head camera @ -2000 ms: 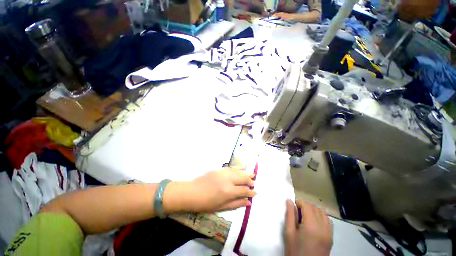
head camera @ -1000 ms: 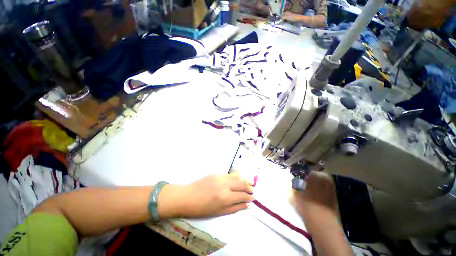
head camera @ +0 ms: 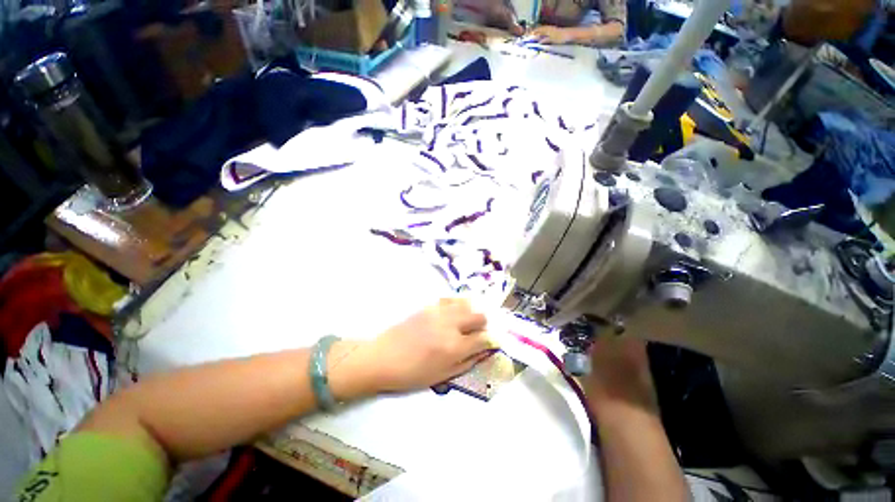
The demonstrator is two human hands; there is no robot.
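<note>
A white trim strip with a dark red line (head camera: 550,359) runs from the needle area of the sewing machine (head camera: 628,255) and curves down toward the front edge. My left hand (head camera: 432,345) lies on the strip's left side just in front of the needle, fingers together; the grip itself is unclear. My right hand (head camera: 620,368) is right of the strip, beside and partly under the machine head, dark and blurred; its fingertips are hidden. A small metal plate (head camera: 483,377) shows under my left hand. Sewn strips (head camera: 471,157) lie heaped beyond the needle.
A navy piece with white edge (head camera: 265,123) lies at the far left. A flask (head camera: 83,132) stands on the wooden board (head camera: 128,230). White striped pieces (head camera: 59,392) and red and yellow cloth (head camera: 49,294) are at the left. A black phone (head camera: 687,402) lies beneath the machine head. Another person's hands (head camera: 564,35) show at the top.
My left hand has moved up toward the needle. The strip now curves to the right beside my right forearm. My right hand went from the strip's front part to beside the machine head. The sewn strips' near end has shifted.
</note>
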